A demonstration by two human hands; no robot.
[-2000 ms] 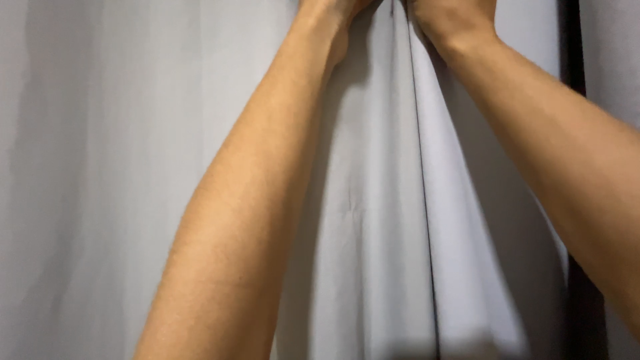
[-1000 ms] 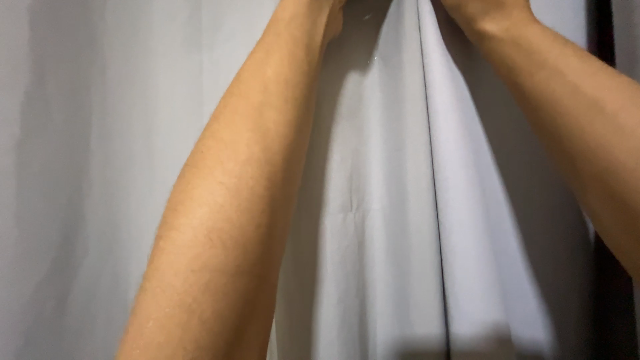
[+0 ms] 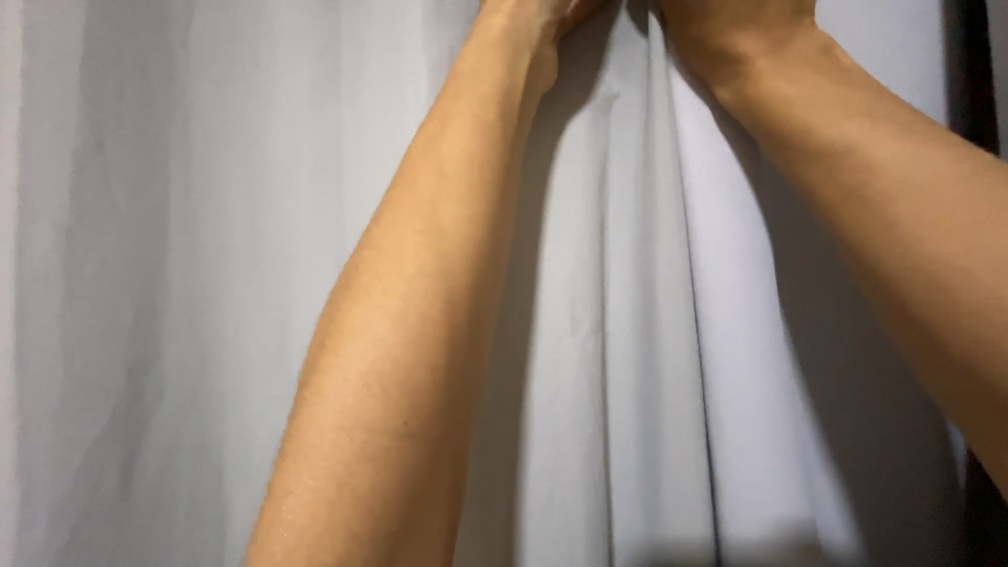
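A grey fabric curtain [image 3: 260,197] hangs in vertical folds across the view. Both my arms reach up in front of it. At the top edge, my left hand [image 3: 543,16] is mostly cut off; only its wrist and heel show, left of a gathered fold. My right hand [image 3: 740,24] is bent inward at the wrist, against the cloth just right of that fold. The pleats run together between the two hands and spread out lower down. The fingers of both hands are out of view, so their hold on the cloth cannot be made out.
A dark vertical gap [image 3: 972,79] runs down the right side, past the curtain's edge, partly behind my right forearm. Another strip of grey cloth shows at the far right. Shadows of the arms fall on the folds.
The curtain folds between my hands have shifted shape, with one more crease showing below them. Both hands remain high at the top edge.
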